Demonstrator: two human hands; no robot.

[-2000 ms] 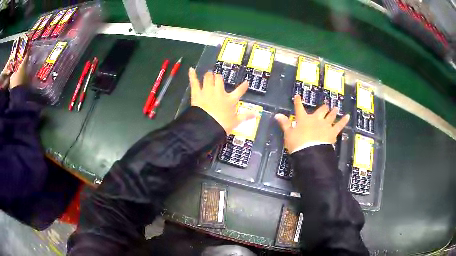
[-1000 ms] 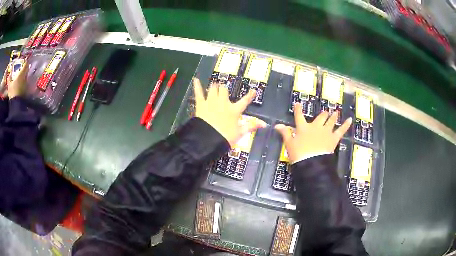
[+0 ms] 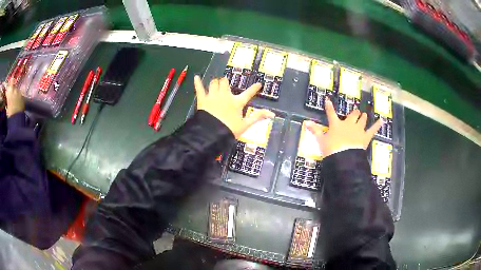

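A clear blister tray (image 3: 274, 196) holds several keypad phones with yellow frames, pale lit screens and black keys. My left hand (image 3: 227, 105) is spread over the tray's left part, its thumb over the top of the lower-left phone (image 3: 248, 158). My right hand (image 3: 348, 129) is spread over the right part, its thumb at the top of another lower phone (image 3: 307, 171) and a finger at the upper phones' keys (image 3: 320, 97). Neither hand holds anything. My right sleeve partly covers the lower-right phone (image 3: 382, 161).
Two batteries (image 3: 222, 220) (image 3: 303, 240) lie at the near bench edge. Red pens (image 3: 164, 95) and a black handset with a cable (image 3: 113, 79) lie left. Another person's hand (image 3: 14, 97) is at a tray of red phones (image 3: 55, 71). A green conveyor (image 3: 253, 23) runs behind a pale rail.
My right hand has moved slightly right, uncovering more of the lower middle phone. My left hand stays spread over the tray's left part. The view has shifted slightly.
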